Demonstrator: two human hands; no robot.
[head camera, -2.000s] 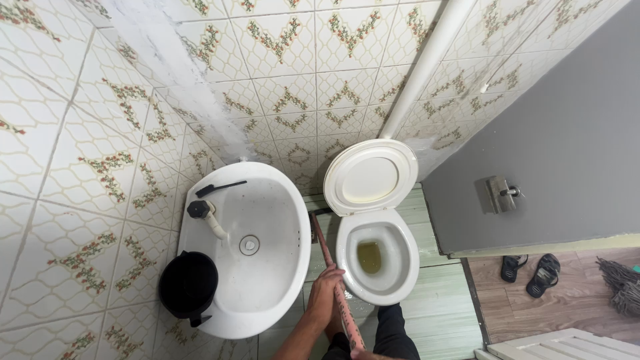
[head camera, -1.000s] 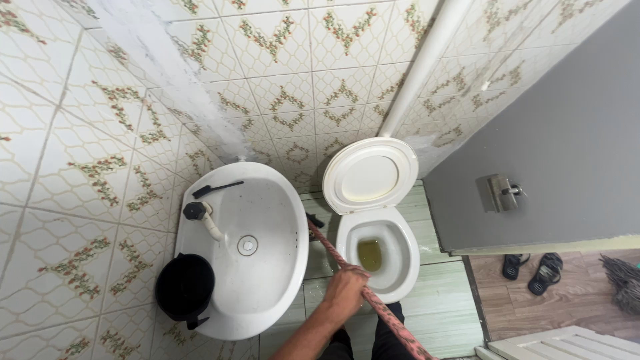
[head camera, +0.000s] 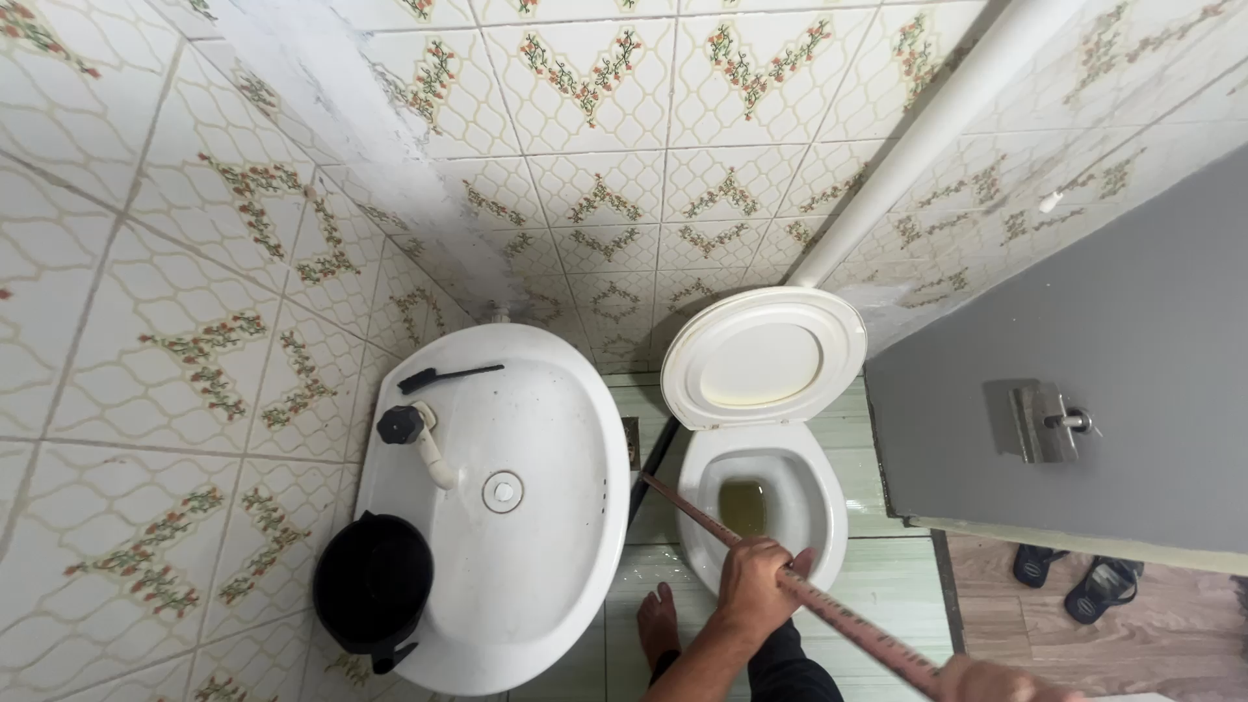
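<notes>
A long reddish patterned pole (head camera: 858, 629) slants from the floor between sink and toilet down to the lower right. My left hand (head camera: 759, 582) is closed around its middle, in front of the toilet bowl (head camera: 827, 517). Near the bottom edge my right hand (head camera: 994, 680), partly cut off by the frame, grips the pole's upper part. At the pole's far end lies a dark strip (head camera: 655, 468), perhaps a squeegee head, beside the floor drain (head camera: 632, 444). The toilet lid (head camera: 765, 359) is raised, and yellowish water (head camera: 743, 507) stands in the bowl.
The white sink (head camera: 556, 585) on the left carries a black brush (head camera: 448, 375), a tap with a black knob (head camera: 401, 425) and a black pot (head camera: 373, 585). A grey partition (head camera: 975, 341) with a metal paper holder (head camera: 1043, 421) borders the right; flip-flops (head camera: 1102, 588) lie beyond.
The pole has swung to a flatter slant toward the lower right, and my left hand has moved right with it. A bare foot now shows beside the toilet. The dark strip shows more fully.
</notes>
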